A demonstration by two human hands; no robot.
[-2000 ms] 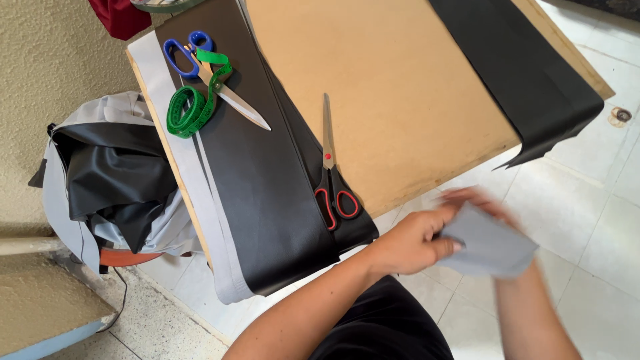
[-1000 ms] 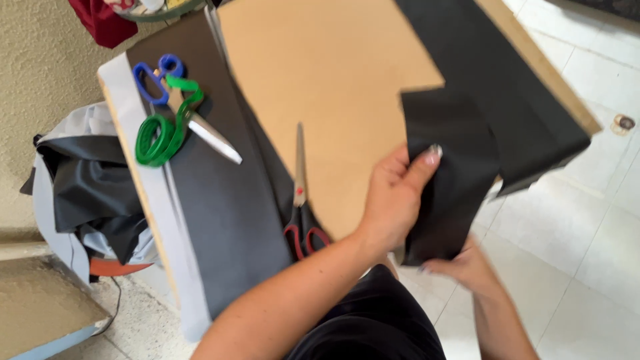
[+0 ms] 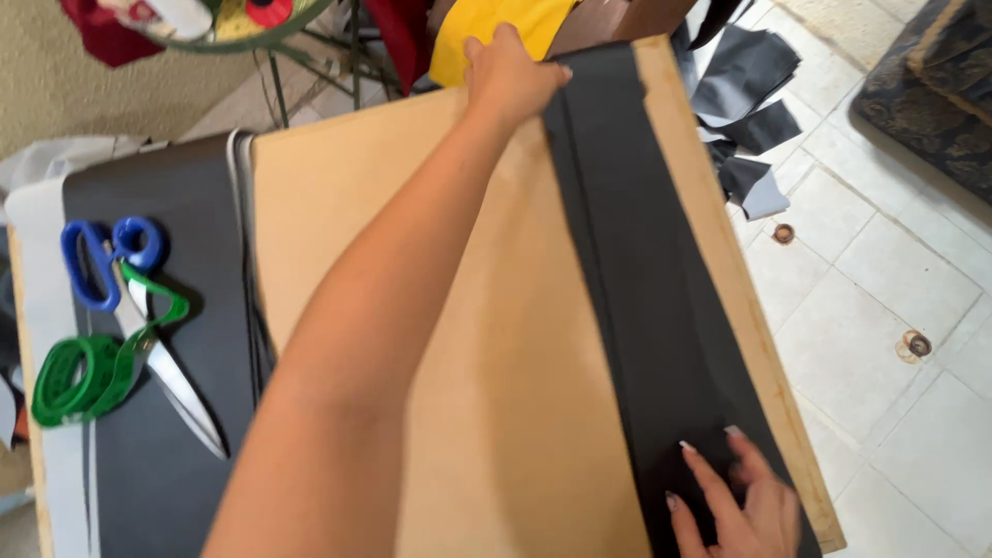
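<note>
My left hand [image 3: 511, 77] reaches to the board's far edge, its fingertips at the top left corner of a long black strip of sheet material [image 3: 643, 263]. Whether it pinches the strip cannot be told. At the strip's near end my right hand [image 3: 736, 504] rests with its fingers spread on the black surface. Blue-handled scissors [image 3: 167, 364] lie on folded black material [image 3: 170, 480] at the left, with a green tape measure [image 3: 85, 380] partly coiled beside and over them. The red-and-black scissors are out of sight.
The tan board [image 3: 496, 372] lies under the strips. Beyond its far edge are yellow material [image 3: 496, 31] and a round green-framed table [image 3: 248, 39]. Black and grey scraps [image 3: 744, 77] lie on the tiled floor at the right, near a dark patterned upholstered piece [image 3: 930, 108].
The black piece held in both hands a second ago is no longer held up. My left hand has moved to the far edge, my right onto the strip. The view has shifted toward the far side.
</note>
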